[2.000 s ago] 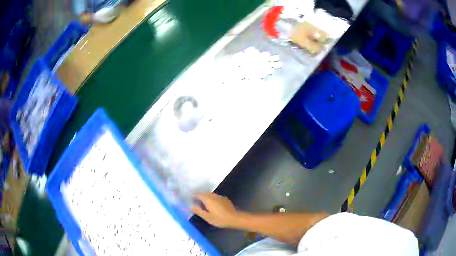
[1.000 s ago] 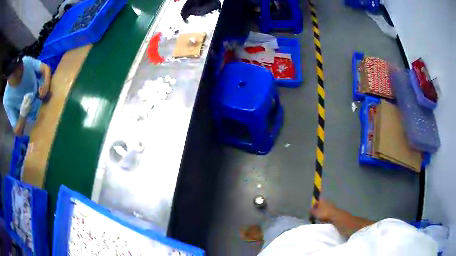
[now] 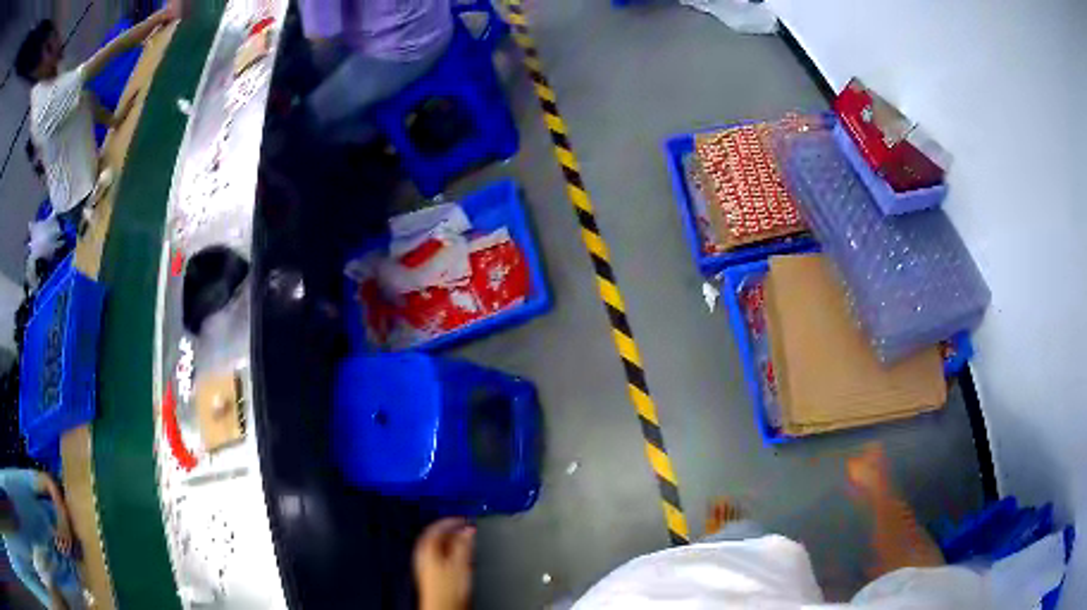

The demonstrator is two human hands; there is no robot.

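My left hand (image 3: pixel 445 558) is at the bottom, beside the blue plastic stool (image 3: pixel 399 419). Its fingers are bent and nothing shows in it. My right hand (image 3: pixel 870 474) is blurred at the lower right, in front of the floor tray with brown cardboard sheets (image 3: pixel 834 358); its fingers are too unclear to read. A blue floor tray (image 3: pixel 542 280) behind the stool holds red and white pieces (image 3: pixel 483 280). Another blue tray (image 3: pixel 685 179) holds red-and-white patterned parts (image 3: pixel 751 179). A clear-grey plastic tray (image 3: pixel 888 250) lies across the floor trays, with a red box (image 3: pixel 888 137) at its far end.
Yellow-black tape (image 3: pixel 614 298) runs along the grey floor. On the left, the metal bench (image 3: pixel 221 512) bears red parts (image 3: pixel 179 435) and a cardboard piece (image 3: pixel 222 411), beside the green conveyor (image 3: pixel 131 393). A person in purple (image 3: pixel 387 30) sits ahead; others are at far left. A white wall stands right.
The view has swung right, towards the floor trays and wall. The large tray of speckled white parts has left the picture. My left hand has come into view; my right hand shows farther right.
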